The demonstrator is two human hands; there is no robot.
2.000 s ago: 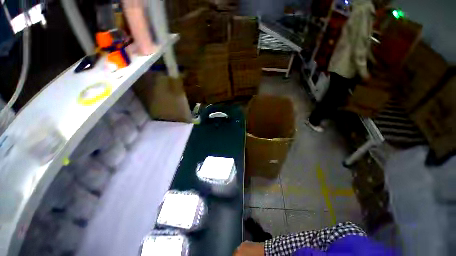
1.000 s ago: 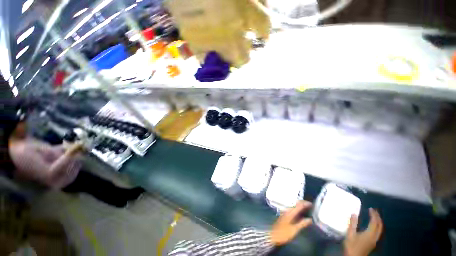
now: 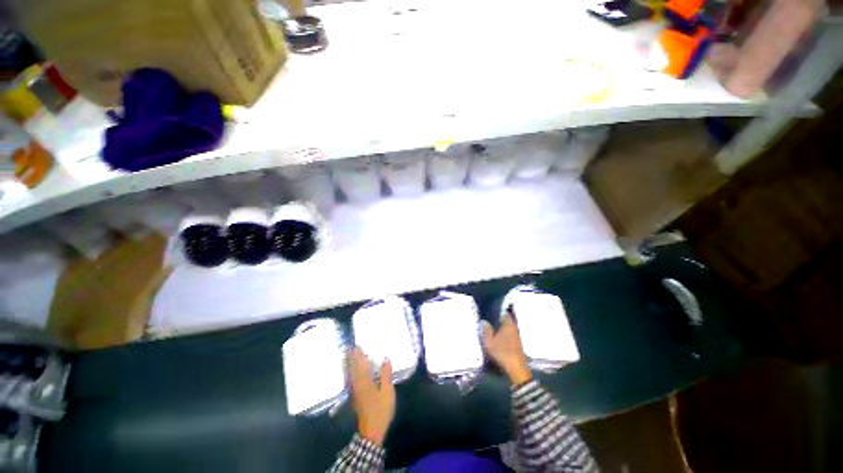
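Four bagged units with flat white rounded tops lie in a row on the green bench (image 3: 185, 397): the far-left unit (image 3: 314, 368), the second (image 3: 386, 334), the third (image 3: 451, 334) and the far-right unit (image 3: 545, 328). My left hand (image 3: 372, 393) is at the near edge of the second unit, beside the first, fingers apart. My right hand (image 3: 507, 349) is between the third and far-right units, its fingers at the far-right unit's left edge. Neither hand is closed around a unit.
Three white cameras with black balls (image 3: 248, 238) stand on the white-lined lower shelf (image 3: 416, 236). The upper shelf (image 3: 444, 83) holds a carton (image 3: 157, 46), a purple cloth (image 3: 164, 120) and orange items (image 3: 682, 51). Black-and-white items (image 3: 32, 388) stand at the left edge.
The view has turned to face the bench squarely. My left hand has moved from near the far-right unit to the first two units. My right hand is now on the far-right unit's left side.
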